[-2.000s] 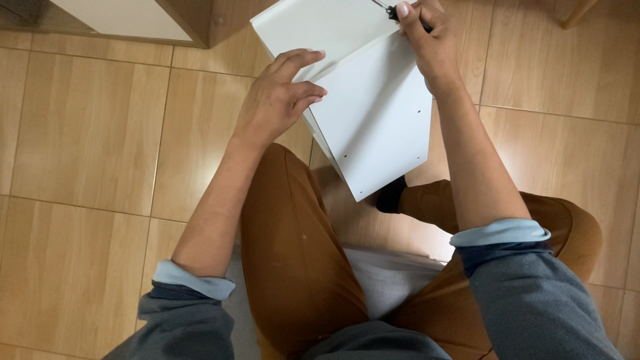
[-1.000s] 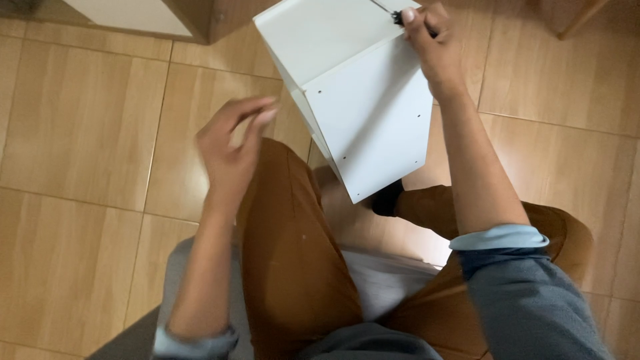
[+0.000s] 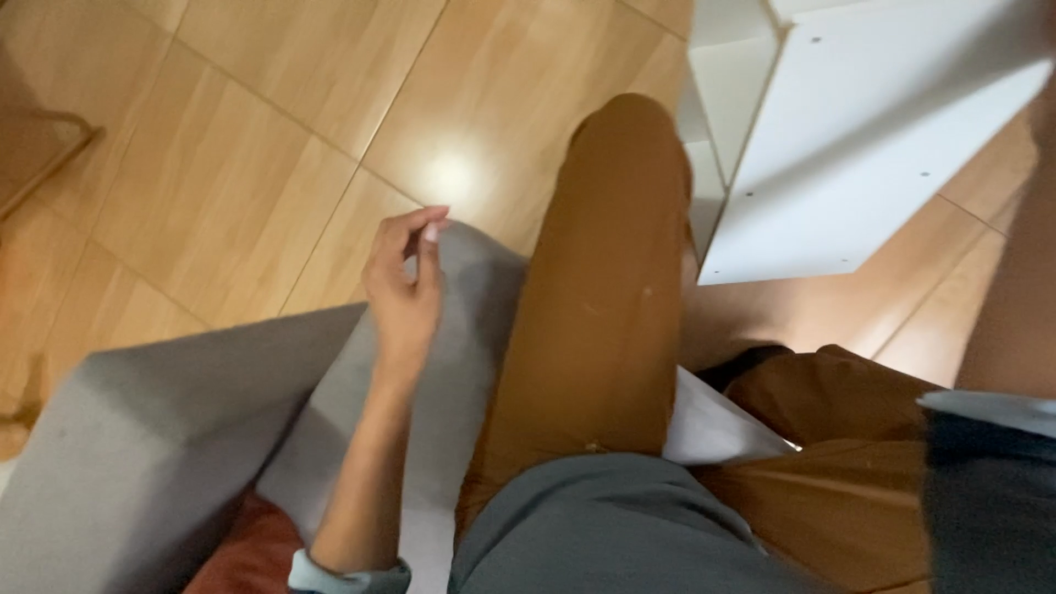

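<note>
My left hand hovers above the grey upholstered seat, beside my left leg. Its thumb and index fingertip come close together or touch; whether something small is between them cannot be told. A white panelled cabinet or drawer unit with small holes in its near face stands at the upper right, past my left knee. My right hand lies outside the view; only part of the right forearm and its rolled sleeve show at the right edge.
The grey upholstered seat spreads at the lower left, with a reddish-brown cushion or cloth on it. Wood-look floor tiles lie beyond. A thin brown frame or leg shows at the far left edge.
The view has swung left. My left hand, at the white unit two seconds ago, has left it and is now over the grey seat. My right hand has gone out of view.
</note>
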